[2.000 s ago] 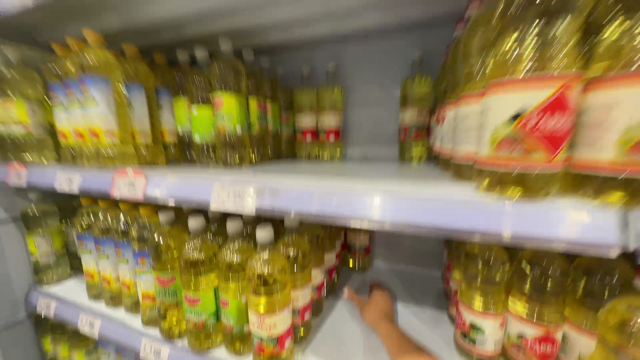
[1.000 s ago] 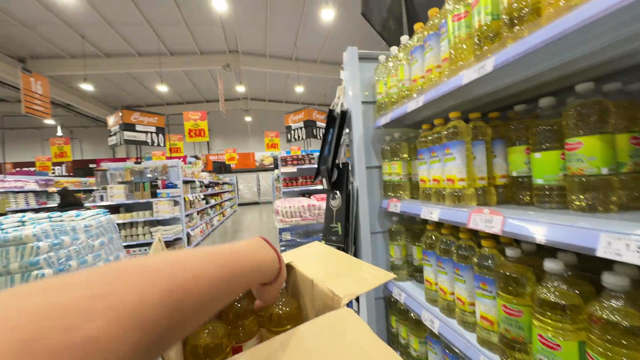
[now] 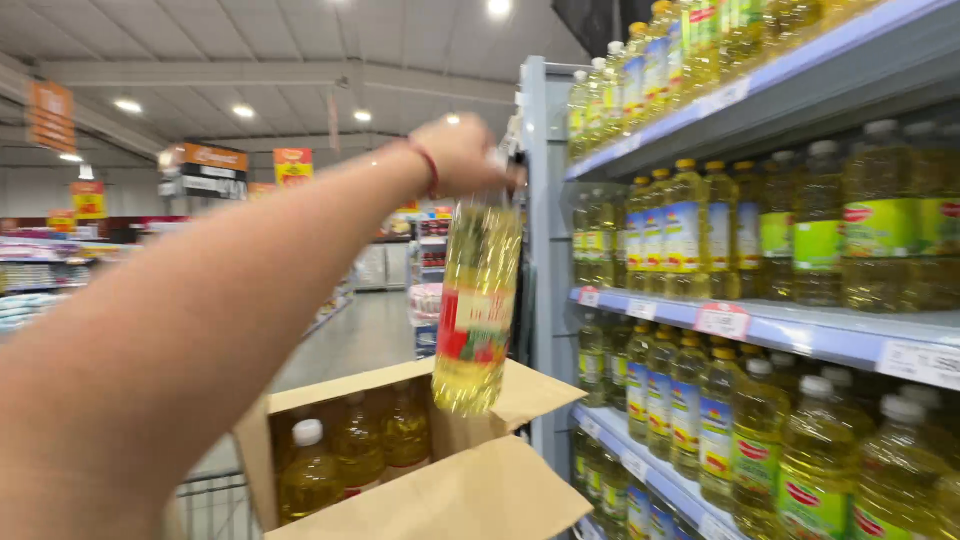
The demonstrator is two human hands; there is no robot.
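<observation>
My left hand (image 3: 469, 157), with a thin red band at the wrist, grips the white-capped neck of a clear plastic bottle of yellow cooking oil (image 3: 478, 300). The bottle hangs nearly upright, slightly tilted, just above the right part of an open cardboard box (image 3: 259, 450). Inside the box stand several more oil bottles (image 3: 311, 469), one with its white cap plain to see. The box's near flap (image 3: 442, 495) is folded outward. My right hand is out of view.
Shelves of oil bottles (image 3: 682, 225) rise along the right, with price tags on the shelf edge (image 3: 787, 326). A metal wire cart (image 3: 217, 499) shows beside the box at lower left. Beyond lie an aisle floor (image 3: 360, 334) and hanging store signs (image 3: 214, 171).
My left hand was down in the box one second ago; it has risen and now holds an oil bottle above the box. The view swung from the shelves to the box between the two earlier frames.
</observation>
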